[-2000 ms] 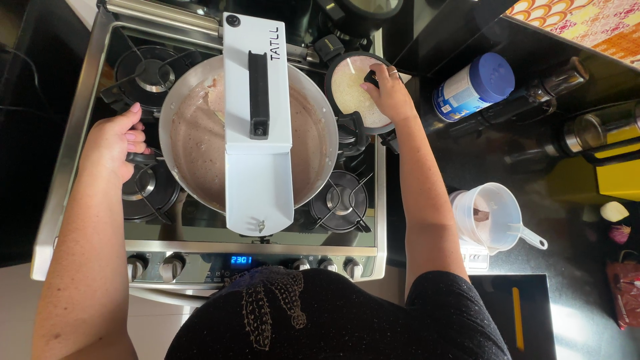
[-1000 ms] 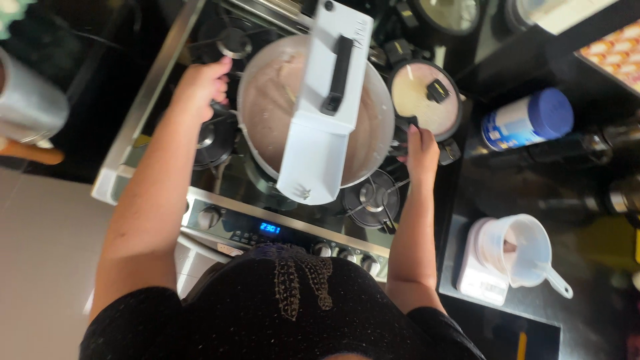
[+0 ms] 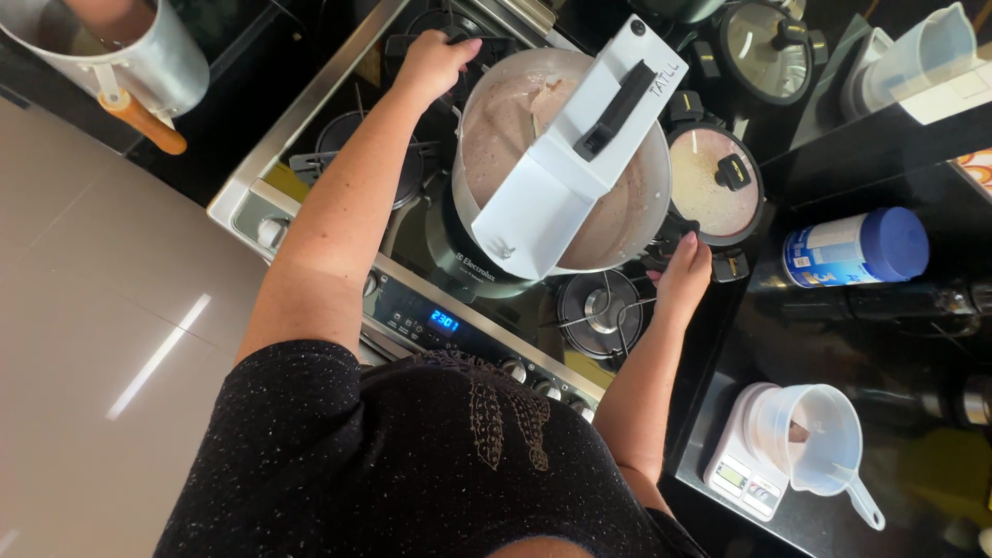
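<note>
A wide aluminum pot (image 3: 463, 186) of pinkish-brown creamy mixture stands over the stove, with a white metal housing (image 3: 542, 198) bearing a black handle (image 3: 616, 108) across its top. My left hand (image 3: 438, 66) is closed around the pot's black side handle at the upper left; the fingers hide most of it. At the lower right, my right hand (image 3: 686, 271) grips the opposite side handle, its thumb on top. Just beyond that hand sits a smaller pot with a glass lid (image 3: 709, 174) and black knob, pale contents showing through.
Gas burners (image 3: 601, 310) flank the big pot. Another lidded pot (image 3: 767, 50) stands at the back right. On the right counter are a blue-lidded canister (image 3: 895, 244) and a plastic jug (image 3: 825, 442) on a kitchen scale (image 3: 748, 496). A wooden-handled aluminum pan (image 3: 167, 81) stands far left.
My right hand has left the small pot's lid knob and taken the large pot's right handle. My left hand has closed on the left handle. The view has turned.
</note>
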